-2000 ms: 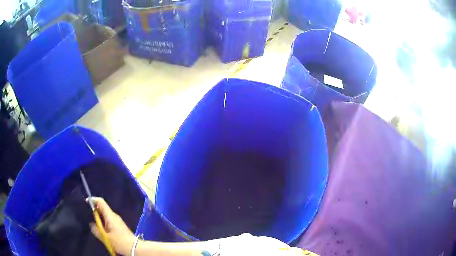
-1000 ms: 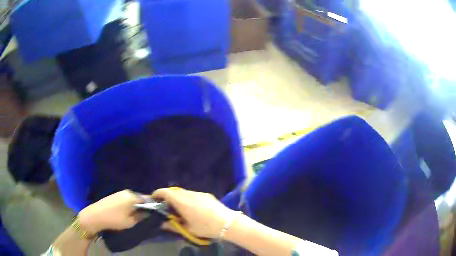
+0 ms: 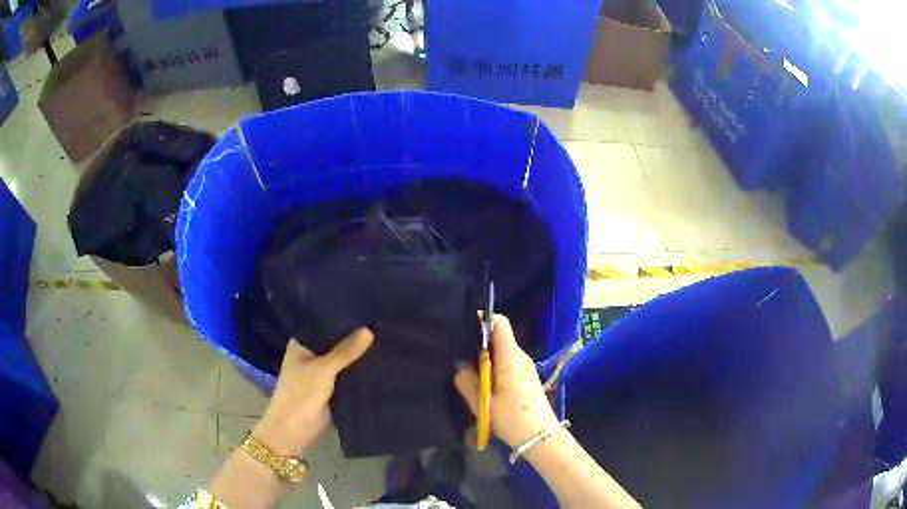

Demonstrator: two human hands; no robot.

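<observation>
A black fabric piece [image 3: 403, 368] is held flat over the near side of the main blue box [image 3: 388, 139]. My left hand [image 3: 316, 383] grips its left edge, thumb on top. My right hand [image 3: 512, 388] is at its right edge and holds scissors [image 3: 485, 373] with yellow-orange handles, blades pointing up and away. The blades look close together. Whether the right fingers also hold the fabric is unclear. A pile of black pieces [image 3: 507, 234] lies in the box behind the fabric.
A second blue box [image 3: 696, 368] stands at the right, dark inside. A brown carton [image 3: 144, 278] with black pieces stands left of the main box. More blue boxes [image 3: 507, 50] and a grey box [image 3: 184, 50] stand behind on the tiled floor [image 3: 666, 189].
The view has swung left and now centres on the main box. The hands have moved apart, and the fabric lies spread between them. The scissors, earlier across between the hands, now point away.
</observation>
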